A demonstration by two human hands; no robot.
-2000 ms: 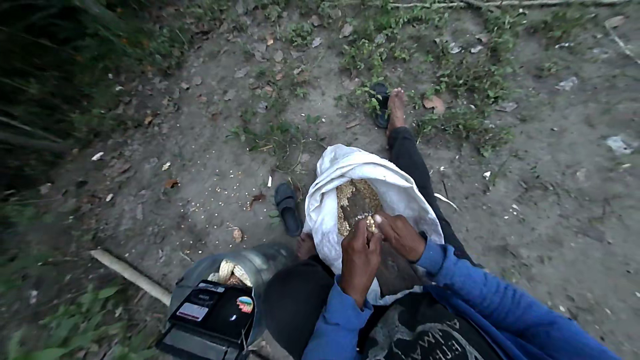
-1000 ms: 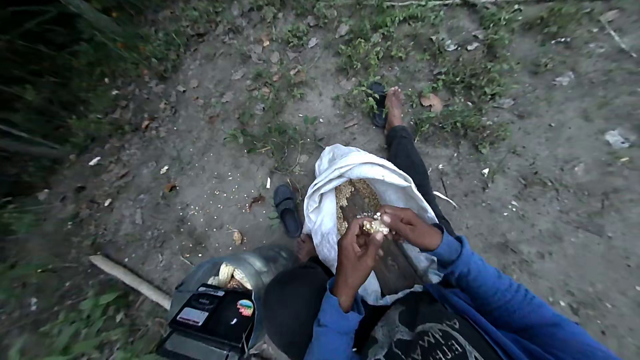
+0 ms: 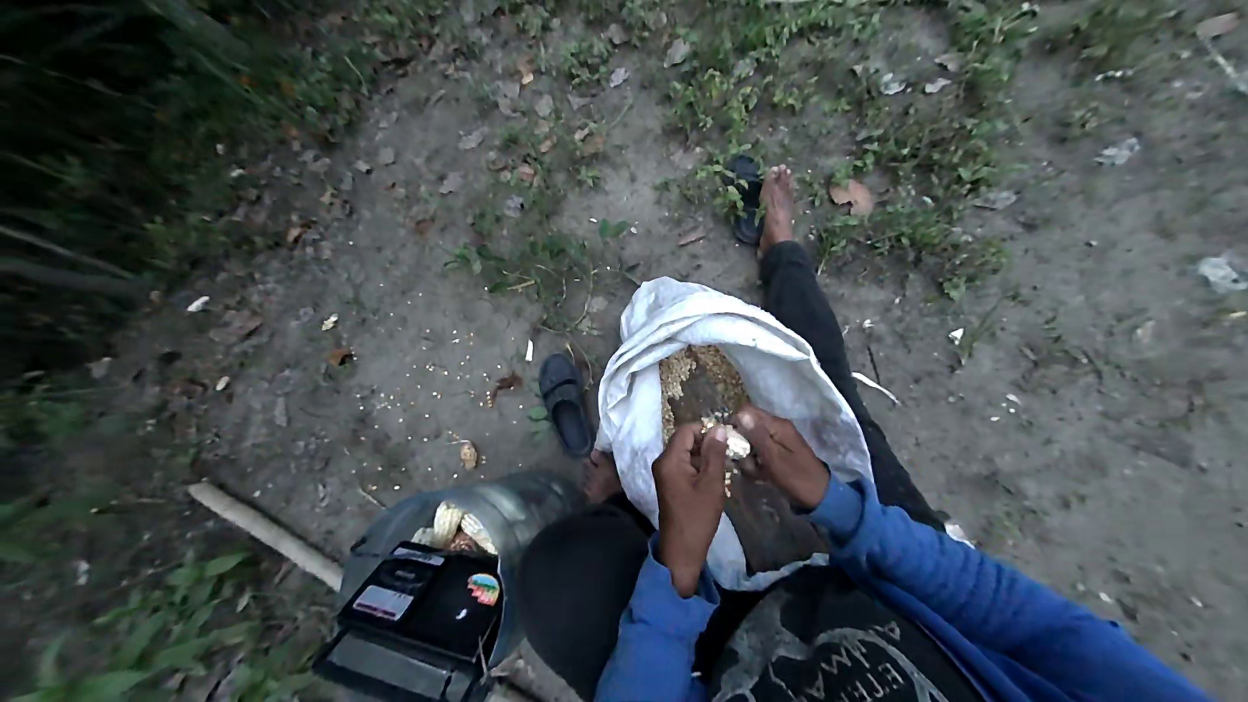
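Note:
My left hand [image 3: 690, 492] and my right hand [image 3: 782, 456] meet over the mouth of a white woven sack [image 3: 643, 390]. Between their fingertips they hold a pale corn cob [image 3: 731, 444], partly covered by the fingers. A few kernels show just below it. Inside the sack, loose corn kernels [image 3: 717, 366] lie around a dark wooden board [image 3: 770, 526] that slopes up toward my lap. The sack stands between my legs with its rim rolled outward.
A bucket [image 3: 526, 507] at lower left holds corn cobs [image 3: 450, 526] and a black case [image 3: 429, 595]. Beside it lies a wooden stick [image 3: 268, 531]. Two dark sandals [image 3: 565, 402] [image 3: 746, 200], scattered kernels, leaves and weeds are on the dirt ground.
Both hands stay over the sack, with small shifts of the fingers around the cob. The sack, bucket and sandals have not plainly moved.

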